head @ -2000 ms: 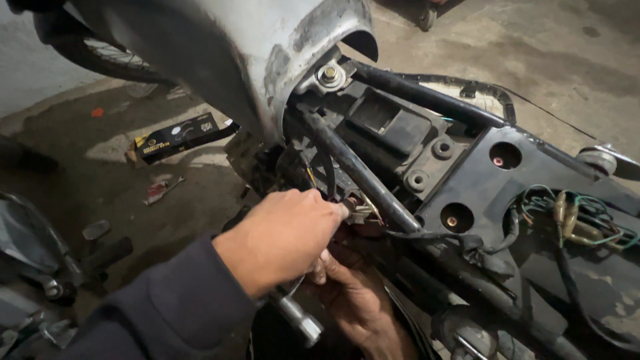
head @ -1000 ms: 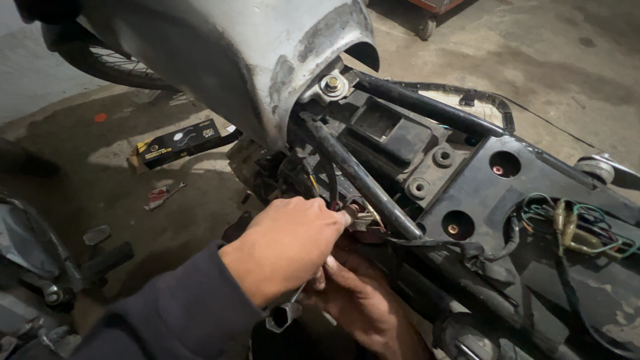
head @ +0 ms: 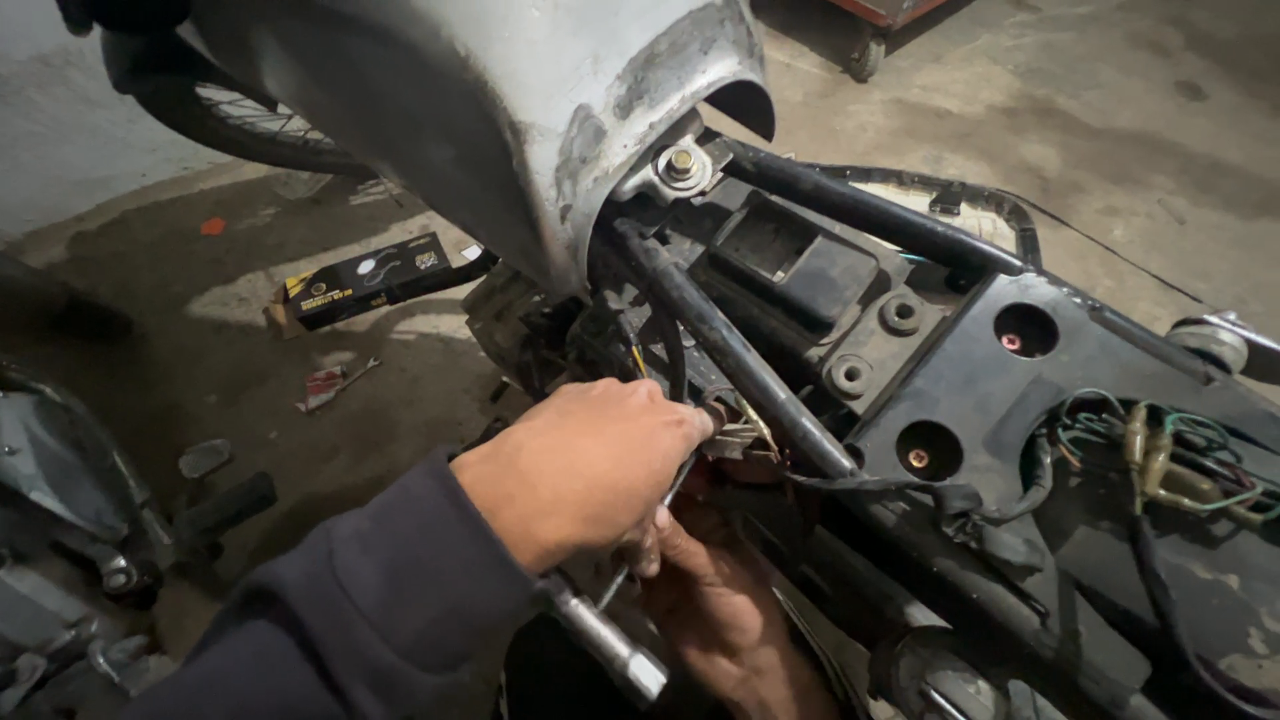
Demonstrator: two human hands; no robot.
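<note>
A stripped motorcycle frame [head: 740, 350] runs diagonally under a grey, scuffed body panel or tank [head: 560, 110]. My left hand [head: 590, 465], in a dark sleeve, is curled beside the frame tube, its fingertips next to a small metal bracket [head: 735, 438]. Between my hands passes a thin metal rod [head: 613, 588]. A chrome socket tool [head: 610, 640] sticks out below my left wrist; how it joins the rod is hidden. My right hand [head: 725, 610] reaches up from below, thumb and fingers bent close to the rod; its grip is partly hidden.
Bundled wires with connectors [head: 1150, 450] lie on the black rear tray [head: 985, 400]. On the floor at left are a black printed box [head: 365, 280], a small wrench [head: 360, 373] and a red-and-white wrapper [head: 322, 388]. Another motorcycle's parts [head: 60, 500] stand at the left edge.
The chrome socket tool has swung: its end points more toward the lower left in the middle frame, and toward the lower right now. Both hands stay at about the same part of the frame.
</note>
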